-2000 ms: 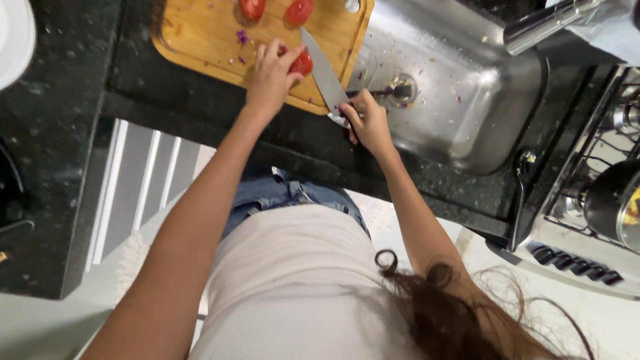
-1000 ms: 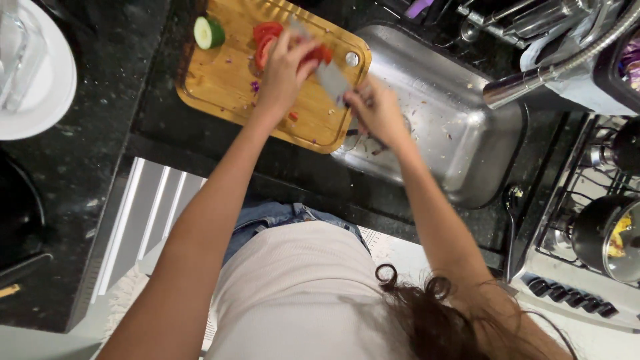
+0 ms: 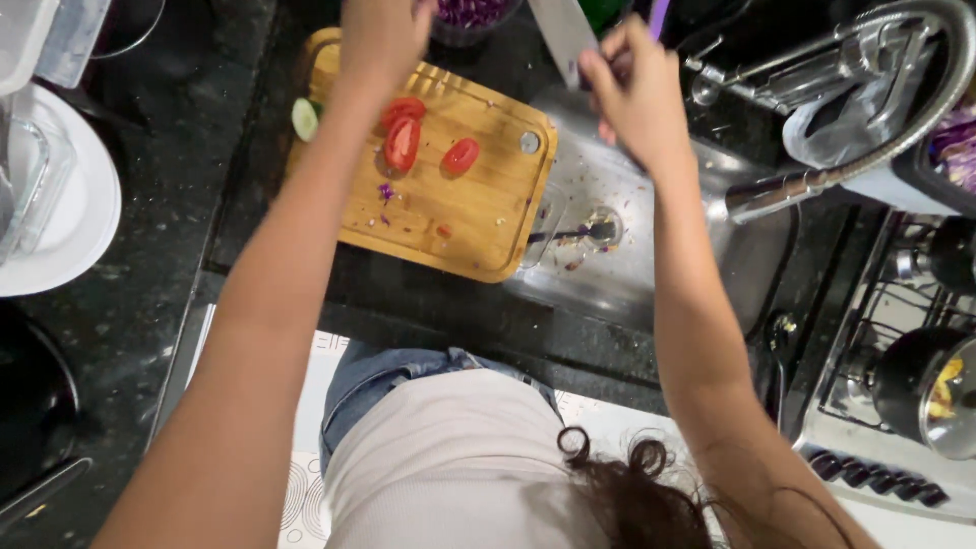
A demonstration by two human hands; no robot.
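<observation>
My right hand [image 3: 637, 95] is closed around the handle of a kitchen knife [image 3: 564, 34], whose broad blade points up and left beyond the board. At the top edge, my left hand [image 3: 385, 34] is partly out of view beside a bowl of shredded purple cabbage [image 3: 469, 11]; whether it holds anything is hidden. On the wooden cutting board [image 3: 450, 221] lie cut tomato pieces [image 3: 402, 145], a smaller tomato piece [image 3: 460, 156] and bits of cabbage. A cut cucumber [image 3: 305, 120] rests at the board's left side, partly behind my left forearm.
The steel sink [image 3: 610, 282] is right of the board, with food scraps and a dark utensil at its drain. A faucet [image 3: 778, 194] reaches over it. A pot [image 3: 907, 381] stands on the stove at right, a white plate [image 3: 84, 221] at far left.
Both hands have moved up, away from the board's middle. My left hand has left the tomato, and the knife is off the board. Tomato pieces now lie apart on the wood.
</observation>
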